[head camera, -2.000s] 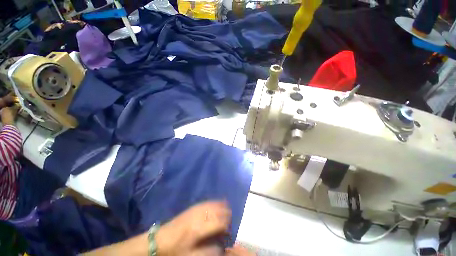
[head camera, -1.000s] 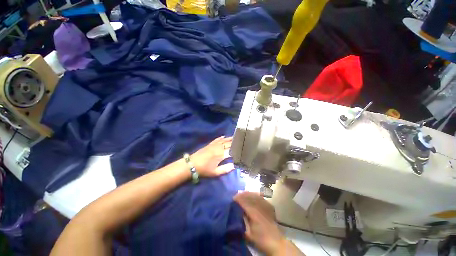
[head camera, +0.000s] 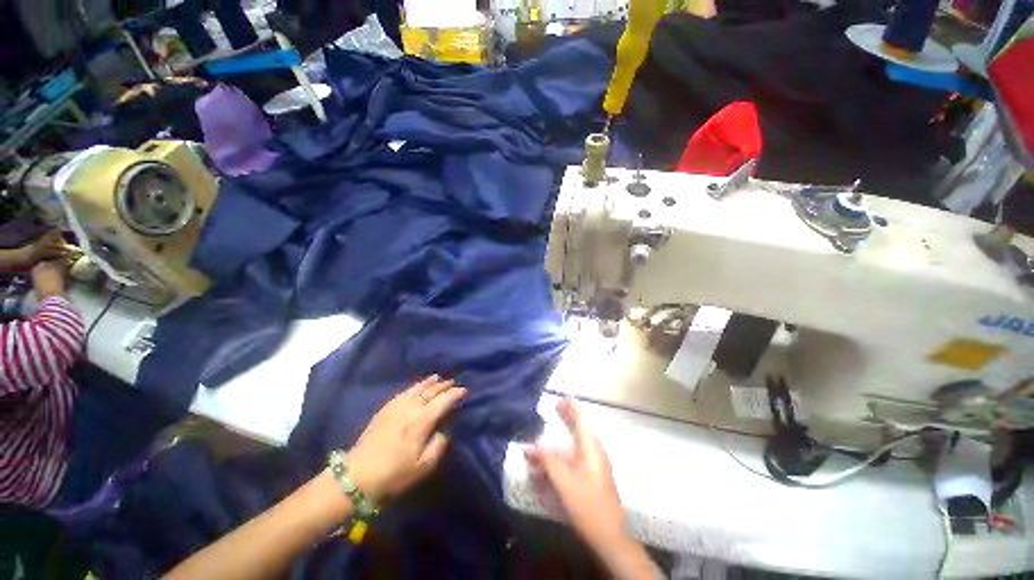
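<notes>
A navy garment piece (head camera: 454, 340) lies under the lit needle area of the lockstitch machine (head camera: 726, 238) and spreads to its left and toward me. The presser foot and needle are too bright to make out. My left hand (head camera: 403, 436), with a beaded bracelet, rests on the navy cloth, palm down with fingers somewhat apart. My right hand (head camera: 576, 465) is at the cloth's right edge over the white table, with thumb and forefinger apart. It does not visibly grip the cloth.
A navy heap (head camera: 442, 170) lies behind. A yellow-handled screwdriver (head camera: 630, 57) stands over the machine head. Black snips (head camera: 790, 425) and a white label (head camera: 697, 346) are by the arm. At left are a beige machine (head camera: 142, 215) and a person's striped sleeve (head camera: 40, 351). Red cloth (head camera: 723, 142) lies behind.
Both hands have moved back toward me from beside the needle; the left now lies lower on the cloth, the right over the table edge of the cloth. The camera view has shifted.
</notes>
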